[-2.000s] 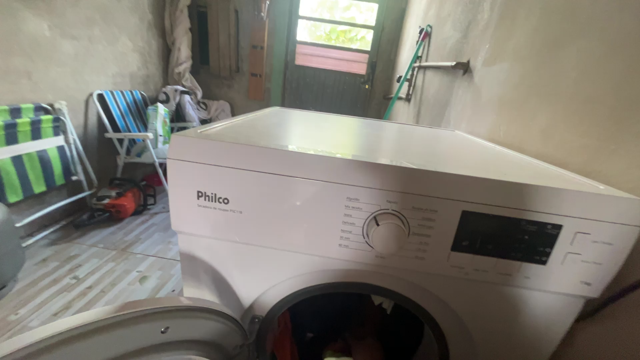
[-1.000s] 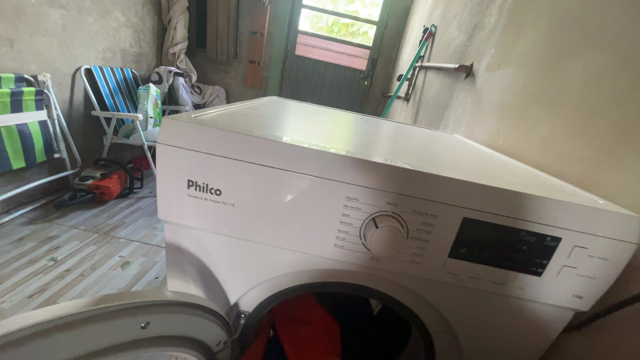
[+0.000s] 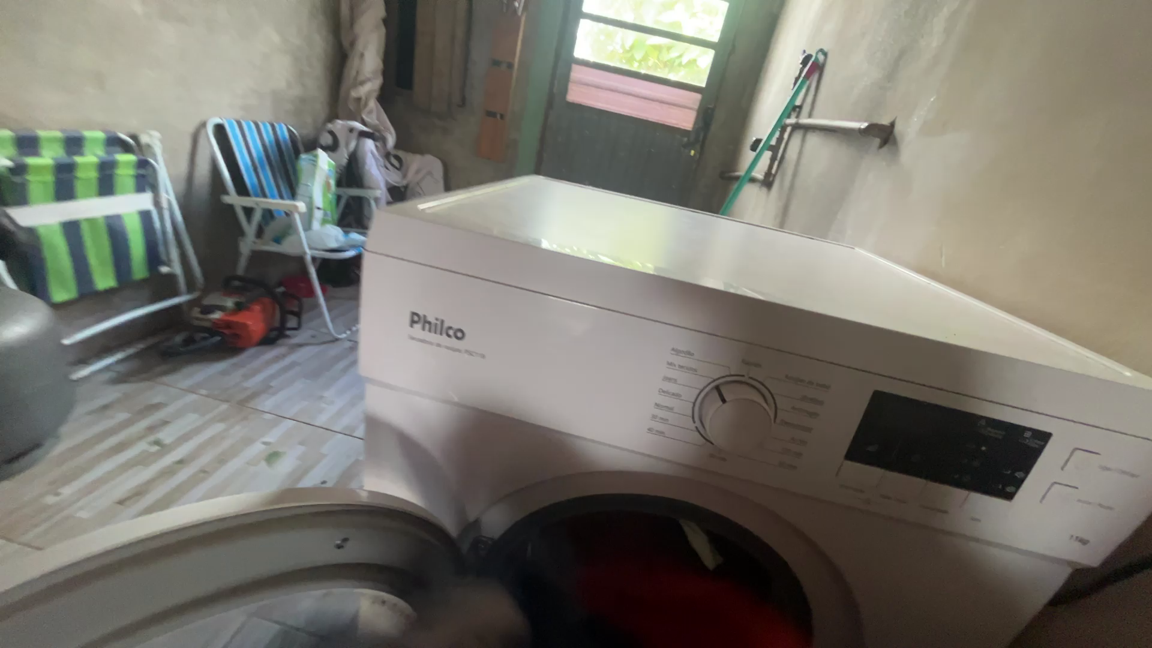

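A white Philco front-loading laundry machine [image 3: 540, 333] fills the middle and right of the head view. Its round door [image 3: 270, 531] stands open to the left. Red cloth [image 3: 666, 594] and dark cloth show in the round opening, with a small pale strip above the red. At the bottom edge, between the door and the opening, is a blurred shape, probably my left hand [image 3: 477, 616]; its fingers and any hold on the dark cloth beside it cannot be made out. My right hand is not visible. A dial [image 3: 742, 418] and dark display [image 3: 949, 443] are on the front panel.
A folded striped chair [image 3: 90, 216] and a blue striped chair [image 3: 261, 153] holding bags stand by the left wall. An orange chainsaw [image 3: 243, 315] lies on the tiled floor. A rounded grey object [image 3: 31, 378] is at the left edge. A green pole [image 3: 769, 135] leans at the right wall.
The blurred shape beside the opening has come into view at the bottom edge. The red cloth now shows lower and farther right in the opening than one second ago.
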